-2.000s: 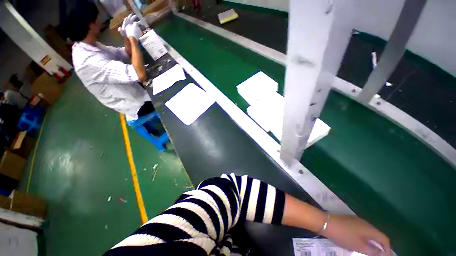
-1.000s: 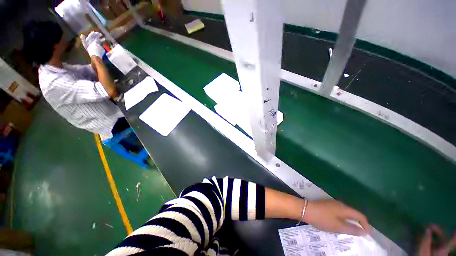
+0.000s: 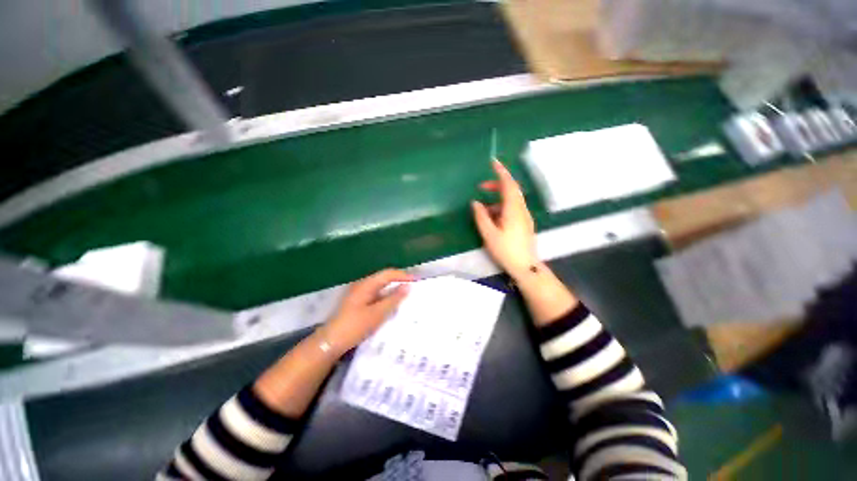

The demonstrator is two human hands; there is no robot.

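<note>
My left hand point(image 3: 362, 312) holds the upper left edge of a white label sheet point(image 3: 428, 357) over the black worktop. The sheet's lower part shows rows of small dark print; its upper part is blank. My right hand point(image 3: 507, 221) is raised over the green belt's near edge, thumb and fingers apart. A thin pale line shows just above its fingertip; I cannot tell if it touches. A white product box point(image 3: 599, 166) lies on the belt just right of my right hand.
The green conveyor belt point(image 3: 329, 202) runs across, with a pale side rail point(image 3: 583, 237). White boxes point(image 3: 117, 268) lie at left behind a grey post point(image 3: 113, 315). At right are small boxes point(image 3: 794, 131), cardboard point(image 3: 691, 214) and printed sheets point(image 3: 771, 258). A blurred person's part shows at lower right.
The view has swung right, and the neighbour at left is out of the picture. My right hand is now fully visible over the belt. The label sheet is now in full view in my left hand.
</note>
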